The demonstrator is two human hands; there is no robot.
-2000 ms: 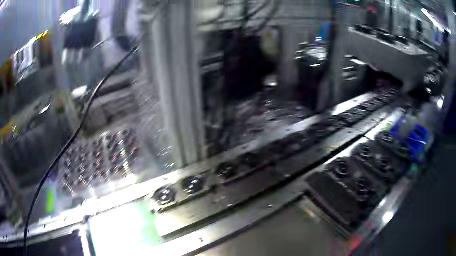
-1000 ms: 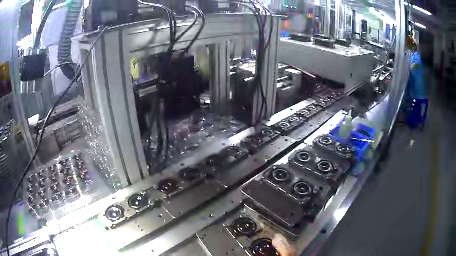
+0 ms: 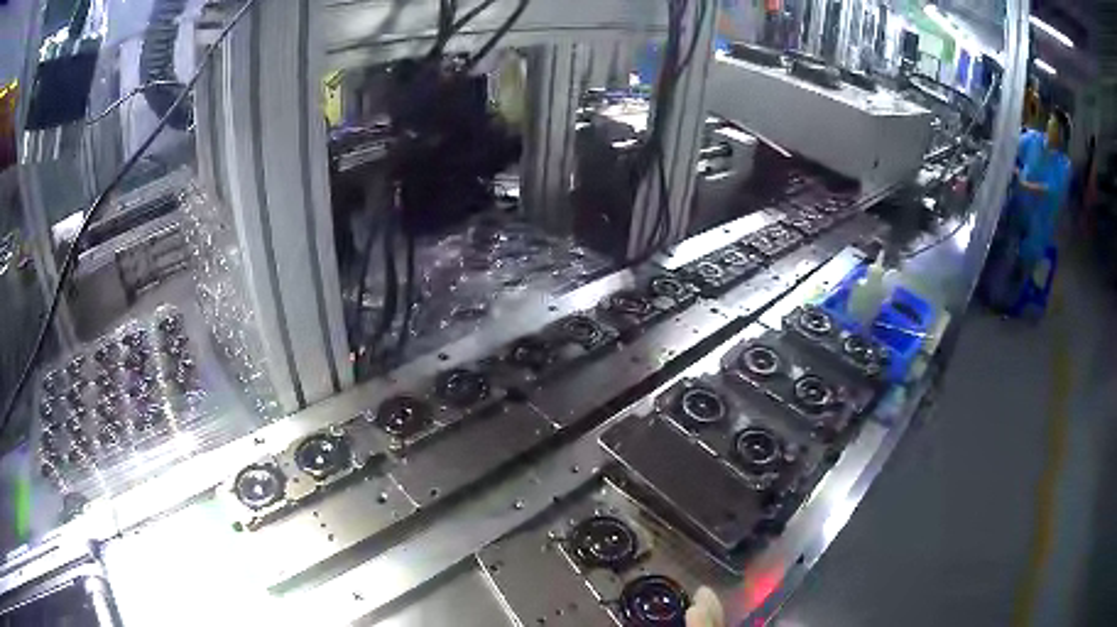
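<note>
A silver-grey carrier plate [image 3: 539, 585] lies on the near ledge at the bottom edge. Two round black wound parts sit on it, an upper one [image 3: 604, 539] and a lower one [image 3: 653, 601]. A pale fingertip, apparently of my right hand [image 3: 706, 609], shows just right of the lower part at the carrier's edge. The rest of that hand is cut off by the bottom edge, so its grip is hidden. My left hand is out of view. More carriers [image 3: 668, 478] with paired round parts lie close together behind and to the right.
Carriers with round parts [image 3: 322, 453] line the conveyor beyond the near rail [image 3: 453, 539]. A parts tray [image 3: 184, 423] is at left, behind the line. A metal frame post [image 3: 282, 233], a hanging black cable [image 3: 116, 184] and a blue bin [image 3: 904, 321] also show. People in blue [image 3: 1041, 184] stand far right.
The view swung toward the right side of the line, then shifted slightly. The near carrier and fingertip came into view after the first frame. Less of the finger shows now than one second ago.
</note>
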